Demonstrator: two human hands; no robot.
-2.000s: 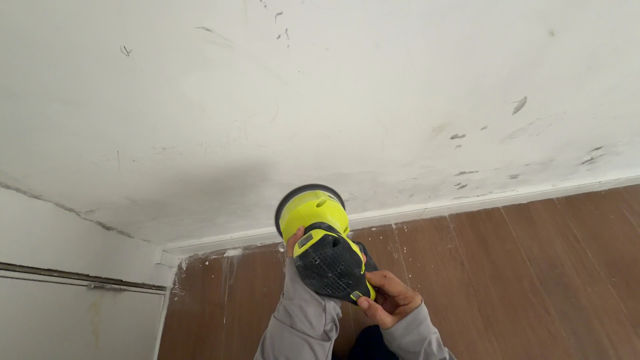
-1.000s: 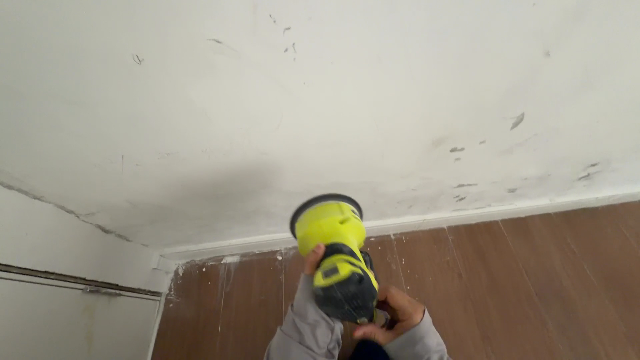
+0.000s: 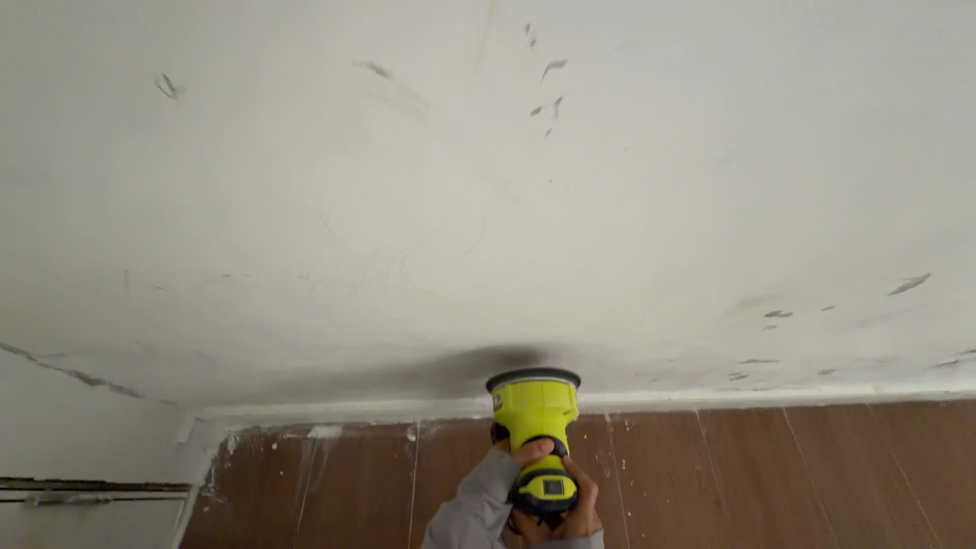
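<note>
A yellow-green and black random orbital sander (image 3: 537,412) is held low in the middle of the view, its round dark pad turned toward the white wall (image 3: 473,198). Whether the pad touches the wall cannot be told. My left hand (image 3: 532,453) wraps the sander's neck from the left, its fingers partly hidden behind the tool. My right hand (image 3: 581,499) grips the rear end of the body from the right and below. Dark scuffs and chipped spots mark the wall, and a shadow lies beside the pad.
A white baseboard (image 3: 724,398) runs along the wall's foot above a brown plank floor (image 3: 686,473) with white specks. At left, a cracked side wall (image 3: 69,427) meets the corner, with a dark horizontal gap (image 3: 91,485) low down.
The sander has turned from a slant to nearly straight toward the wall. My right hand has moved up against its rear end. The view has shifted.
</note>
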